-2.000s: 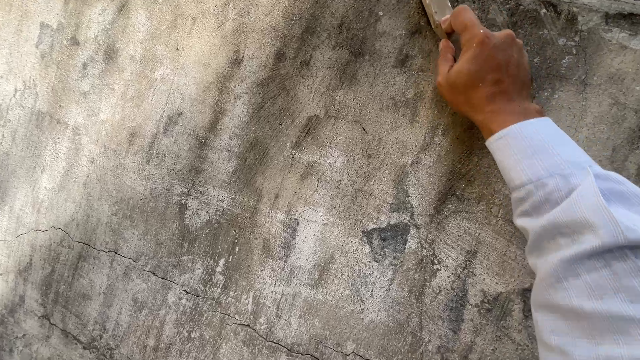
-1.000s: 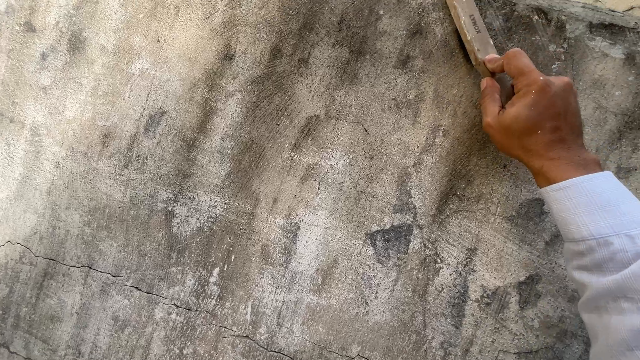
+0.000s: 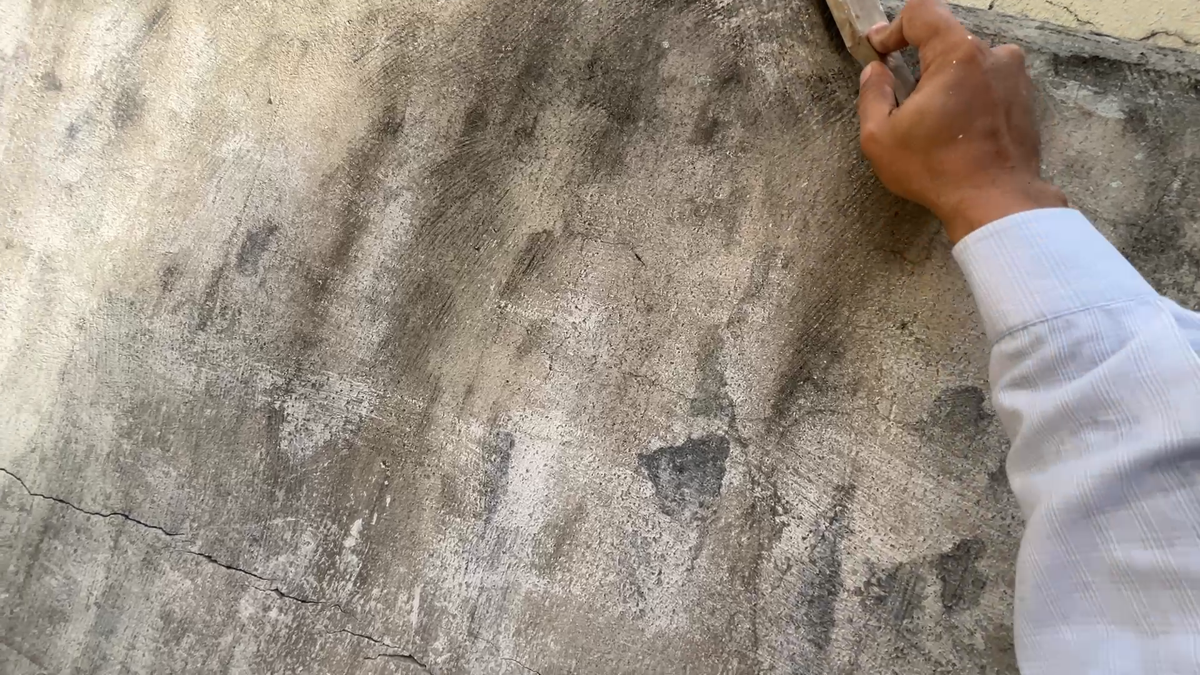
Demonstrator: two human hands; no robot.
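My right hand (image 3: 961, 117) is at the upper right of the view, closed on the near end of a flat, pale tool handle (image 3: 858, 28), thumb and forefinger pinching it. The rest of the tool runs up past the top edge, so its working end is hidden and its kind cannot be told. Behind the hand spreads a rough, stained plaster wall (image 3: 581, 328) with brushed-looking dark streaks and pale worn spots. A dark grey patch (image 3: 689, 473) shows where the surface looks chipped, below and left of the hand. My left hand is out of view.
A thin crack (image 3: 234, 567) runs down across the wall's lower left. At the top right, a grey ledge or raised band (image 3: 1078, 39) borders a cream-coloured surface (image 3: 1116, 14). My light striped sleeve (image 3: 1097, 469) covers much of the right side.
My right hand has moved up and left since one second ago, keeping hold of the tool. Less of the tool shows now than then.
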